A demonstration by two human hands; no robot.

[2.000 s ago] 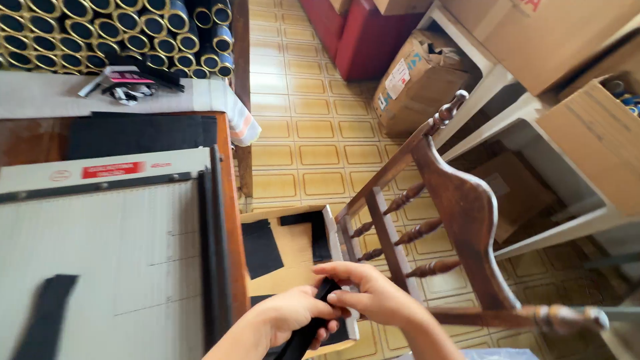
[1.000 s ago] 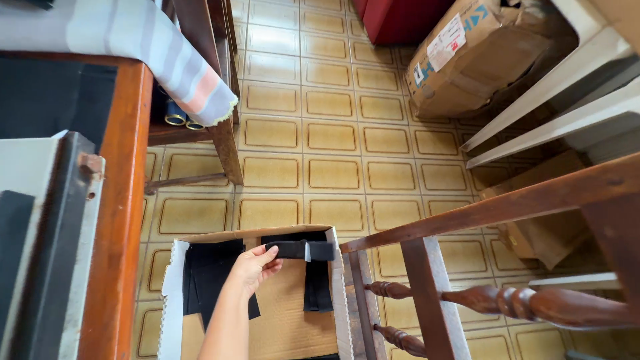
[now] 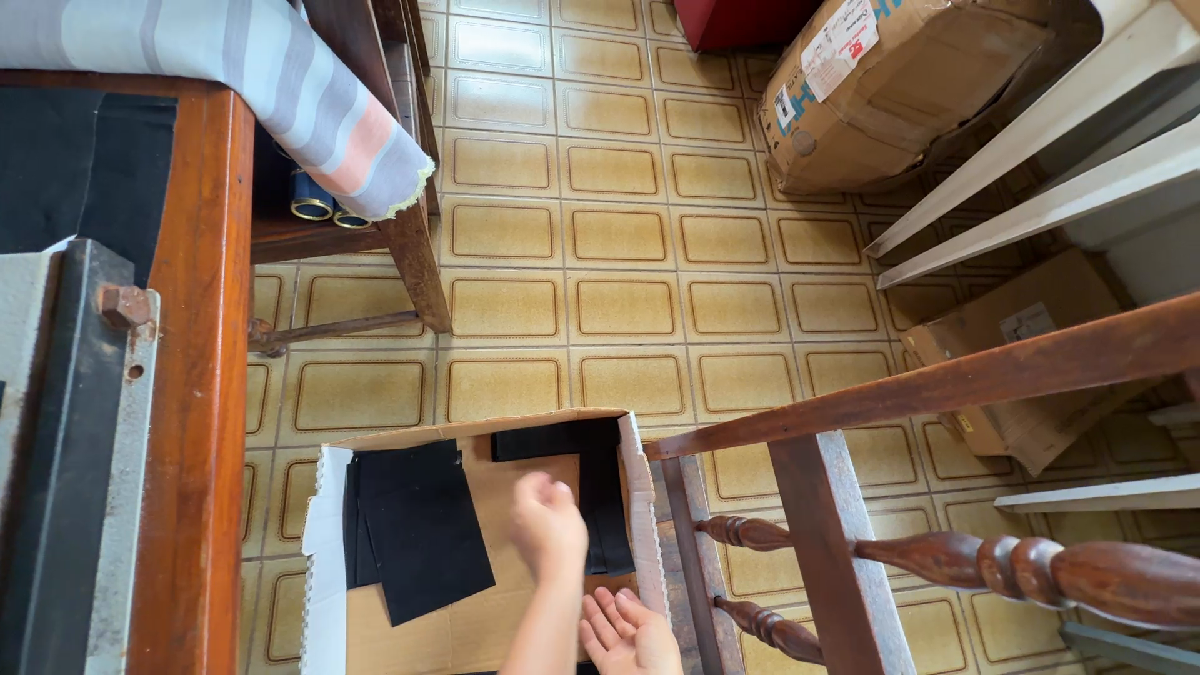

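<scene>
My left hand (image 3: 548,525), blurred and with its fingers curled, is over the middle of an open cardboard box (image 3: 450,642); nothing shows in it, but its grip is unclear. Lower right of it, my right hand (image 3: 630,637) is palm up, fingers apart and holding nothing, near the box's right wall. Flat black pieces (image 3: 427,530) overlap at the left inside the box. Narrower black strips (image 3: 605,506) lie along the right side, and another black strip (image 3: 539,442) lies crosswise at the far right corner. A black edge shows at the bottom of the view.
A wooden chair back (image 3: 816,544) stands right of the box. At left is a wooden table edge (image 3: 192,422) with a metal-edged cutter (image 3: 70,450) and black sheets (image 3: 84,159). A striped cloth (image 3: 309,94) hangs beyond. Cartons (image 3: 900,84) and white legs (image 3: 1012,141) are at right.
The black strip that my left hand held one second ago is no longer seen in it; a strip lies at the box's far right corner. My left hand has moved right and nearer; my right hand has come into view.
</scene>
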